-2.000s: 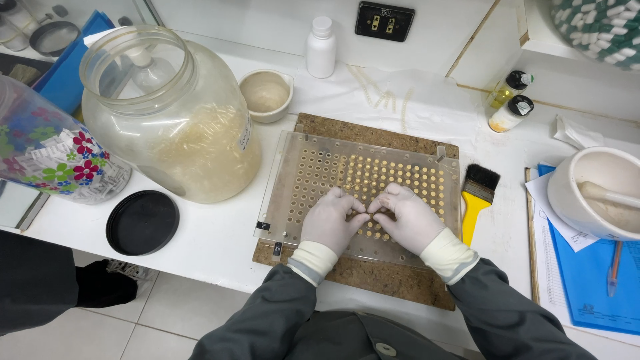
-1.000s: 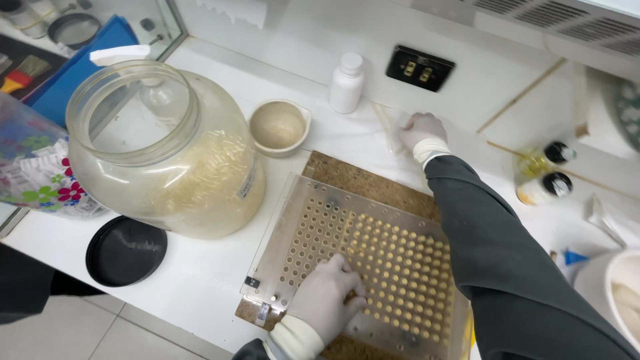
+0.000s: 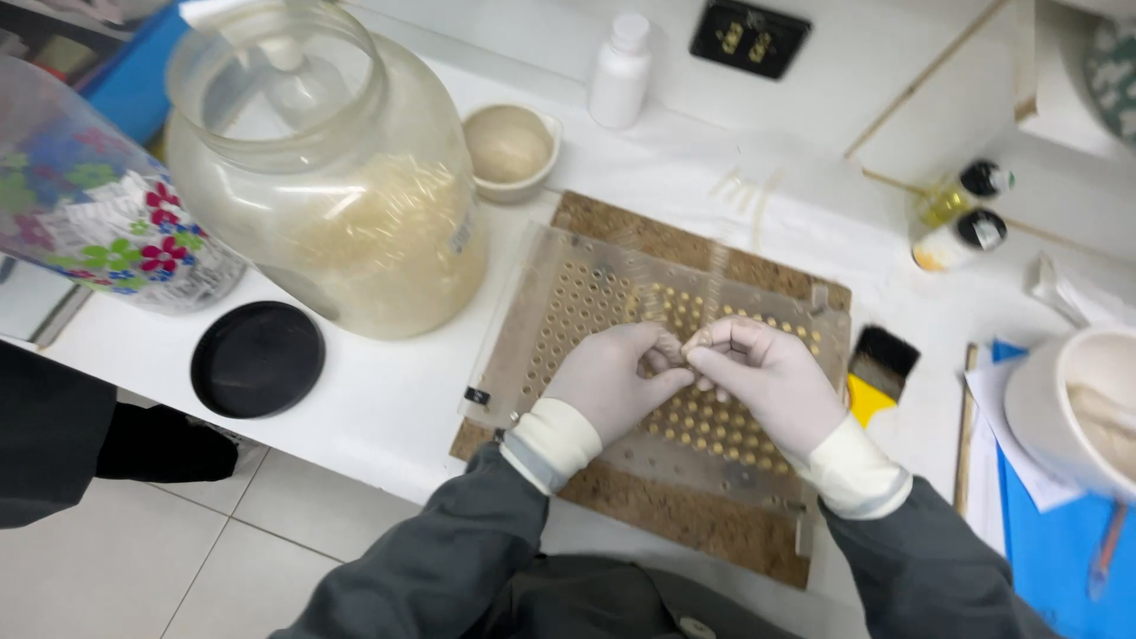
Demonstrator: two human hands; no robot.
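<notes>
My left hand (image 3: 619,377) and my right hand (image 3: 765,377), both in pale gloves, meet fingertip to fingertip over a clear capsule-filling plate (image 3: 568,328). Each hand seems to pinch a translucent stack of nested capsule shells, the right-hand one (image 3: 717,271) standing up from the fingers; blur hides exactly where each is held. Many holes of the plate show yellowish filled capsules, while those at its left look unfilled. Under the plate lies a brown cork-like board (image 3: 701,532). Pale stacked capsule strips (image 3: 750,191) rest on the counter behind it.
A large clear jar (image 3: 382,240) of capsule shells, a black lid (image 3: 257,359) and a flowered container (image 3: 115,231) stand left. Behind are a small bowl (image 3: 510,151) and white bottle (image 3: 619,75). Right are a brush (image 3: 879,368), small bottles (image 3: 958,240) and a mortar (image 3: 1056,399).
My right hand has come back from the counter behind the board to meet my left hand over the plate. The view has shifted.
</notes>
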